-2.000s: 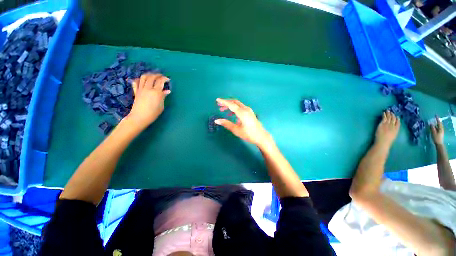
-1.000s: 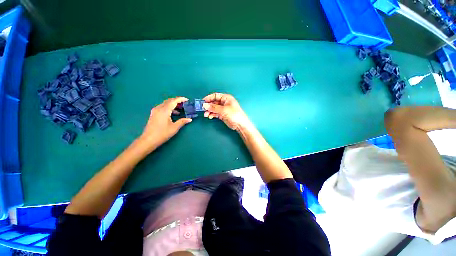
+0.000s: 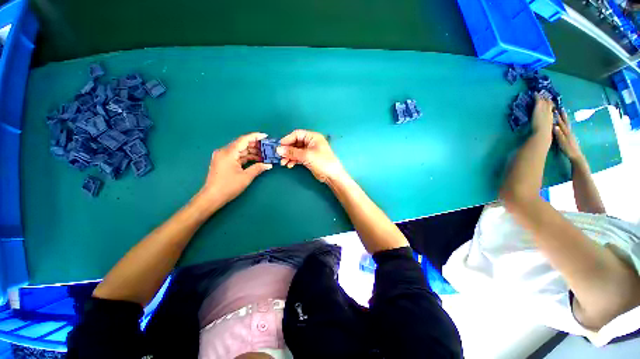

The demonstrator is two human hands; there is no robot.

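Observation:
A dark blue-grey squarish plastic housing (image 3: 269,151) is held between my two hands above the green mat. My left hand (image 3: 233,165) grips it from the left between thumb and fingers. My right hand (image 3: 311,153) pinches its right side with thumb and index finger. Whether a second small part is joined to it cannot be told. A loose pile of similar housings (image 3: 105,123) lies on the mat to the left, with one piece (image 3: 92,185) apart below it.
Joined dark pieces (image 3: 406,111) lie on the mat right of centre. A coworker's hands (image 3: 551,116) reach into a dark pile (image 3: 520,111) at the right. A blue bin (image 3: 516,35) stands beyond it. A blue tote's wall (image 3: 12,140) borders the far left.
From separate places, my hands have come together on the housing; two side-by-side pieces a second ago now look like one compact piece. The coworker's hands are back at the right pile.

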